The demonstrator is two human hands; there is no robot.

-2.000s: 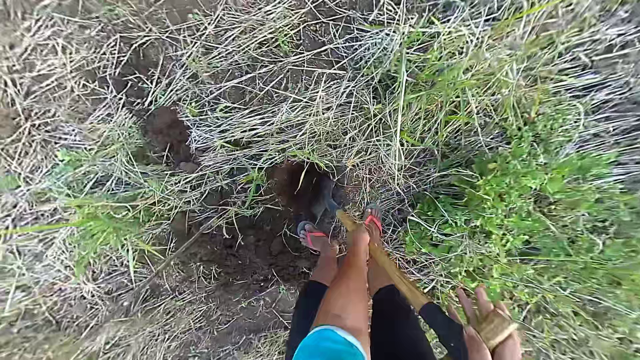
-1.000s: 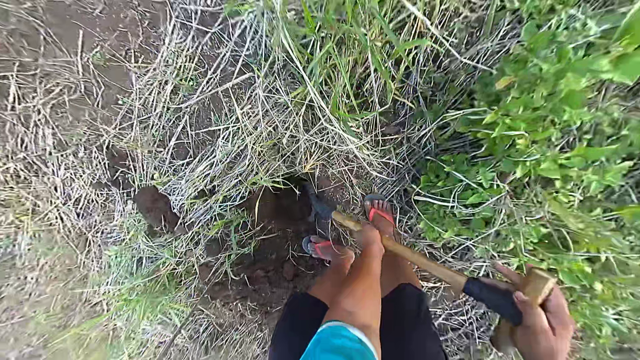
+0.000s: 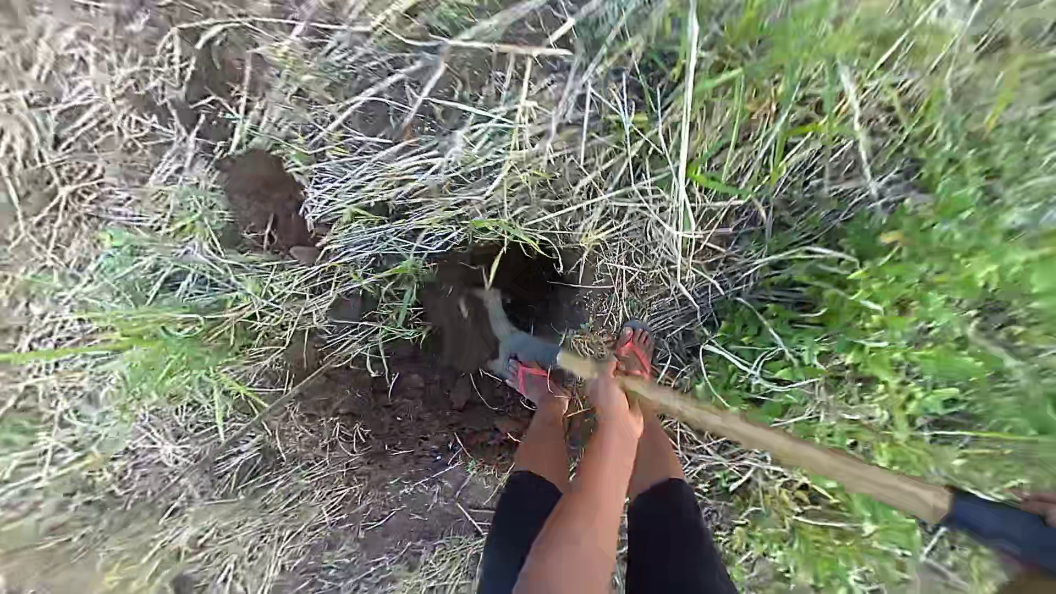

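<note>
Held low on its wooden shaft, a shovel (image 3: 767,433) slants from the right edge down to a dug hole (image 3: 528,285). My left hand (image 3: 615,396) is closed around the shaft just above the grey metal socket. The shovel's lower end lies at the hole among dark soil, its blade hard to make out. At the right edge, fingers of my right hand (image 3: 1041,505) show at the black upper section of the handle; the rest of that hand is cut off. My feet in red-strapped sandals (image 3: 536,379) stand beside the socket and shaft.
Loose dark soil (image 3: 404,412) lies below and left of the hole. Another clod of soil (image 3: 264,198) sits at upper left. Dry grass (image 3: 462,140) surrounds the hole, and leafy green plants (image 3: 932,313) grow on the right.
The handle's upper end and my right hand have moved right, mostly out of view. My left hand stays low on the shaft. Both hands were on the shovel a second ago.
</note>
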